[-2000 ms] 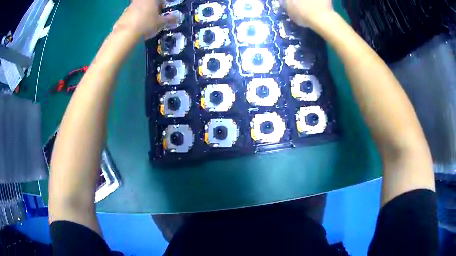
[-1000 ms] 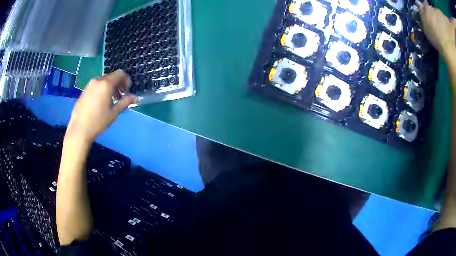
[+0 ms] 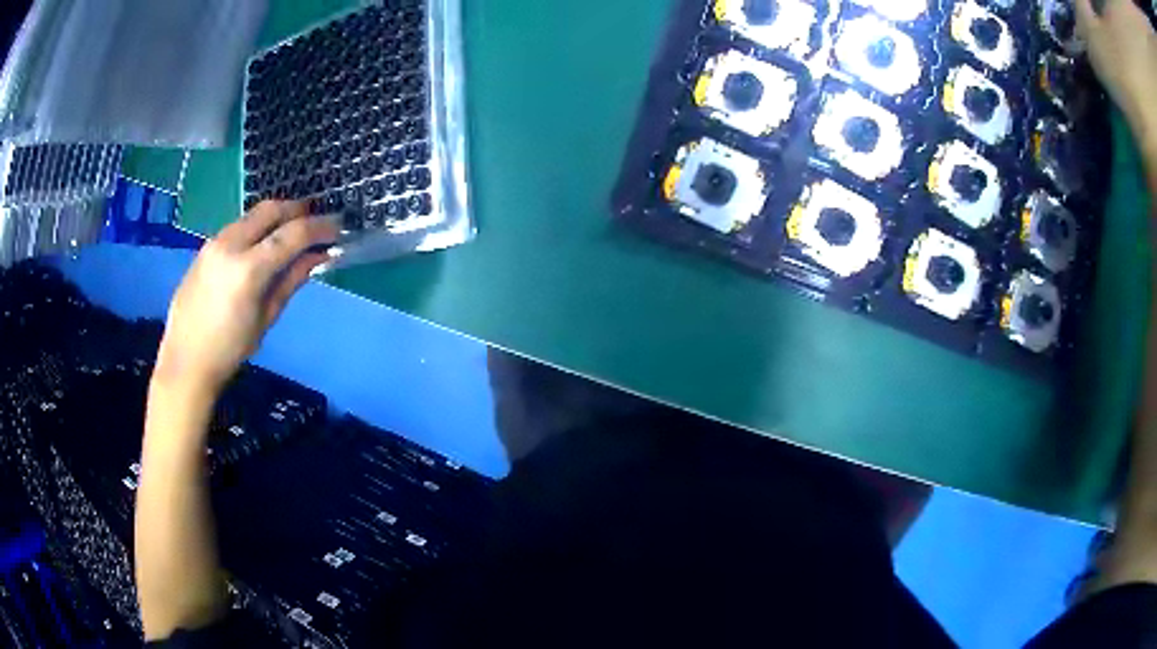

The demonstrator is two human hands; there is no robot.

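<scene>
The clear small-parts tray point(image 3: 453, 178), with many small black parts in its pockets, lies on the green bench at the left. My left hand point(image 3: 254, 273) is at its near left corner, fingertips over the edge pockets; whether they grip a part cannot be told. The black module tray point(image 3: 641, 190) lies at the right, tilted in view, with silver modules point(image 3: 837, 228) that have dark round centres and orange edges. My right hand point(image 3: 1123, 51) is at the tray's far right edge, partly cut off by the picture's edge; its fingertips are unclear.
Stacked clear trays point(image 3: 140, 70) stand at the upper left, with a blue item point(image 3: 140, 213) beside them. The bench's near edge slopes down to the right. Below it are the bright blue floor point(image 3: 406, 361) and dark, white-marked material point(image 3: 343, 494) at the lower left.
The view has swung left since the first frame. My left hand has left the module tray and moved to the clear tray; since the last frame its fingers have closed in slightly over the corner pockets.
</scene>
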